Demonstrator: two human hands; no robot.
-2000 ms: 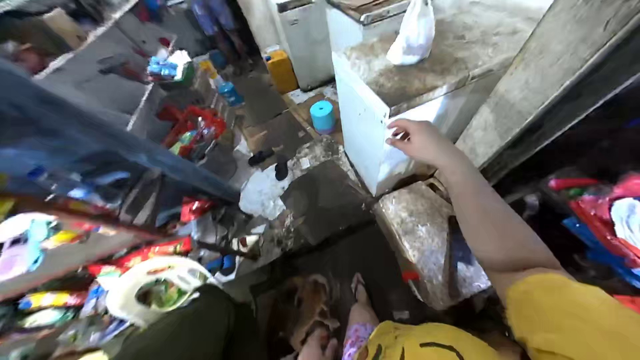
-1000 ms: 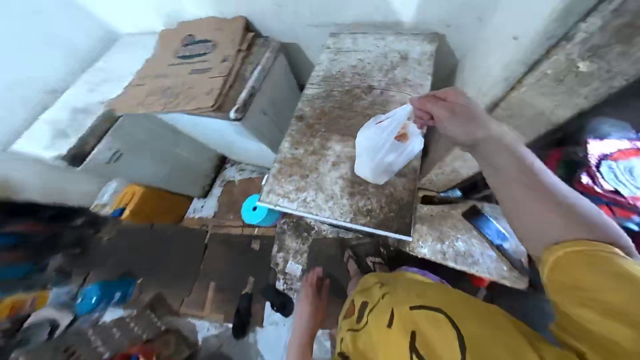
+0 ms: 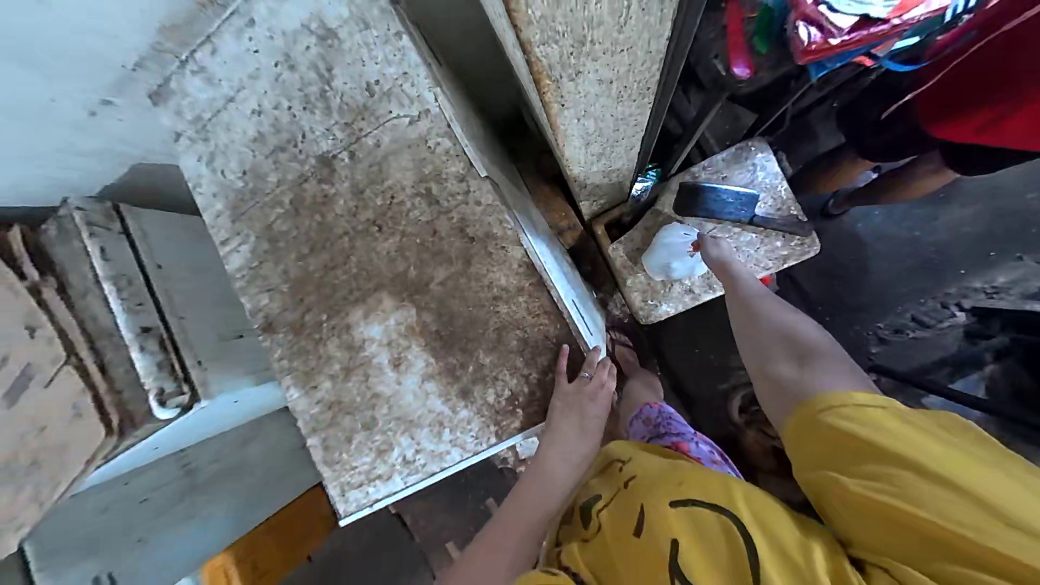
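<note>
My right hand (image 3: 717, 253) grips the top of a white plastic bag (image 3: 673, 253), which rests on a stained chopping block (image 3: 682, 301) at the right. Behind the bag on the same block lies a cleaver (image 3: 715, 201), its handle pointing right. My left hand (image 3: 581, 394), with a ring on one finger, rests with fingers spread at the near corner of a worn white chest (image 3: 382, 268) whose top is covered in brown stains. What the bag contains is hidden.
Another person (image 3: 967, 122) in red stands at the upper right. A rough upright board (image 3: 601, 89) rises between chest and block. At the left are a second chest (image 3: 179, 479) and a flattened cardboard piece (image 3: 41, 398). An orange container (image 3: 272, 540) sits low beside the chest.
The white bag, held above the stained chest top a second ago, now rests on the chopping block. My left hand has moved onto the chest's corner. The view has turned strongly.
</note>
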